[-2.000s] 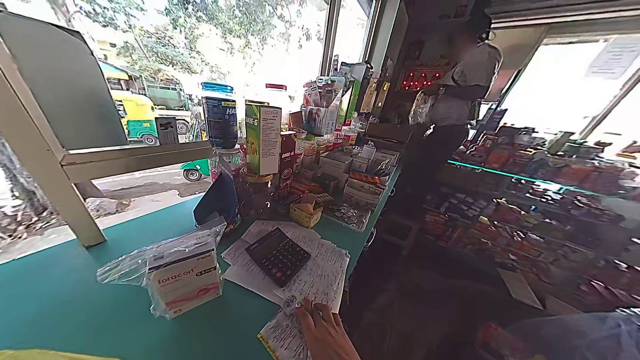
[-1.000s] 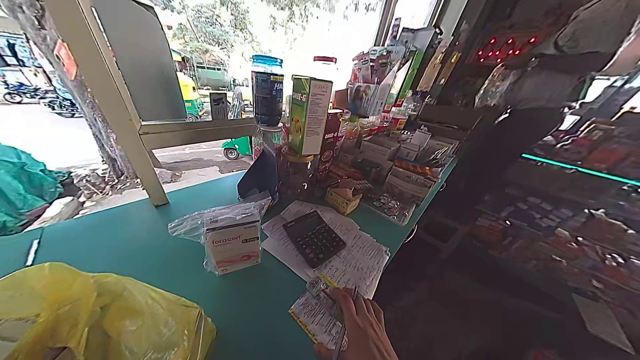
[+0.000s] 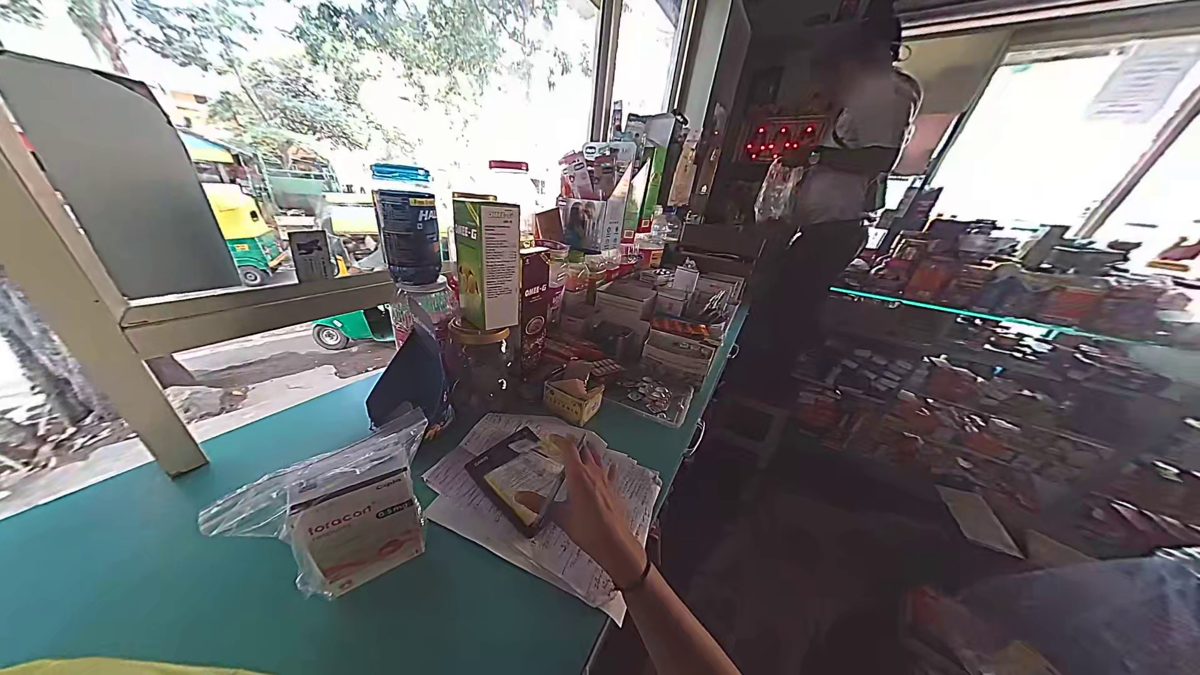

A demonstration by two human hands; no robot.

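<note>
My right hand (image 3: pixel 595 516), with a dark band at the wrist, reaches in from the lower right. Its fingers are on a yellow-and-white slip (image 3: pixel 527 480) that covers much of a black calculator (image 3: pixel 486 469). A thin, pen-like item seems to lie along the fingers. Under the calculator, handwritten sheets (image 3: pixel 623 497) are spread on the green counter (image 3: pixel 459 619). A white Foracort medicine box (image 3: pixel 361 539) in a clear plastic bag (image 3: pixel 272 492) stands left of the papers. My left hand is out of view.
Behind the papers are a small yellow carton (image 3: pixel 574 405), a green-and-yellow box (image 3: pixel 487 267) and a blue-lidded jar (image 3: pixel 408 230). Small boxes and medicine packs (image 3: pixel 647 347) crowd the counter's right edge. A person (image 3: pixel 834 169) stands beyond, near stocked shelves.
The slip has moved from the near edge of the papers onto the calculator, with my right hand at it. The yellow bag seen a second ago is now mostly out of frame as the view turned.
</note>
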